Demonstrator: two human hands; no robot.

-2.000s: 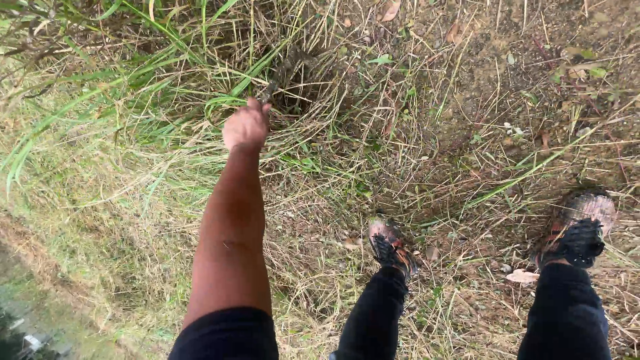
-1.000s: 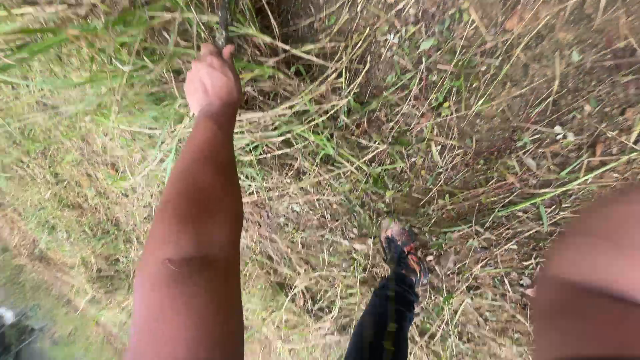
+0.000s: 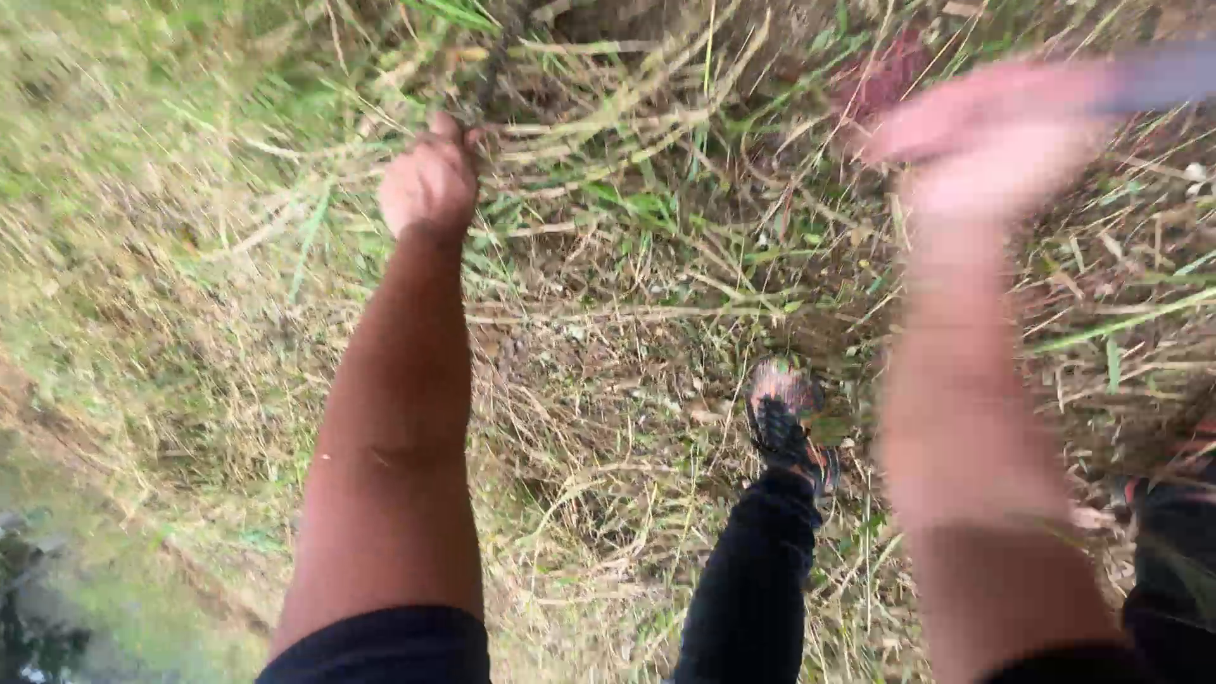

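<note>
Reaching into tall grass at the upper left, my left hand [image 3: 432,180] has its fingers curled at the base of a dark, thin stem [image 3: 491,71], which runs upward from them; its exact kind cannot be told. Green and dry grass blades [image 3: 617,123] lie just right of that hand. My right hand [image 3: 988,142], strongly blurred, is raised at the upper right. It is closed on a long grey-blue object [image 3: 1164,78] that leaves the frame at the right edge; blur hides what it is. A reddish blur [image 3: 883,81] shows just left of this hand.
My foot in a dark strapped sandal [image 3: 787,408] stands on dry, matted grass [image 3: 608,380]. Part of my other leg [image 3: 1173,560] shows at the right edge. Long green blades [image 3: 1121,323] cross the ground at right. A blurred dark patch [image 3: 38,608] lies at the lower left.
My right arm, only a blur at the lower right one second ago and out of view before that, now reaches up with the grey-blue object in its hand. My left hand remains at the grass.
</note>
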